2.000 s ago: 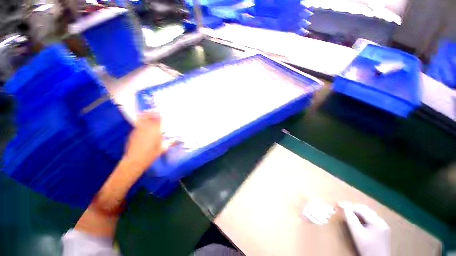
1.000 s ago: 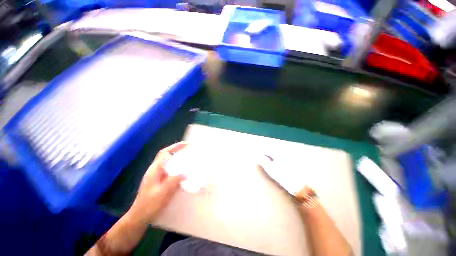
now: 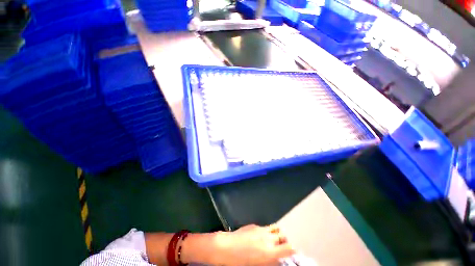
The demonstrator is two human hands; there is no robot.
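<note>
My left hand (image 3: 255, 247) is bare, with a red bracelet at the wrist, and reaches in from the bottom over the tan board (image 3: 323, 228). Its fingers are curled down. Something small and whitish (image 3: 301, 260) shows at the fingertips, blurred and cut by the lower edge; I cannot tell if it is gripped. My right hand is not in view. The large blue tray (image 3: 271, 169) lies beyond the board, packed with rows of white parts (image 3: 271, 114) that are washed out by glare. A bare pale strip shows at its left end.
Tall stacks of blue trays (image 3: 125, 93) stand at the left. Yellow-black tape (image 3: 83, 208) marks the green floor. A small blue bin (image 3: 416, 166) across the belt holds a white roll (image 3: 428, 145). Green mat (image 3: 359, 221) edges the board. More blue bins (image 3: 338, 31) stand at the back.
The view has swung left, bringing the whole tray and the stacks into view. My left hand now shows at the bottom edge. My right hand has gone out of view.
</note>
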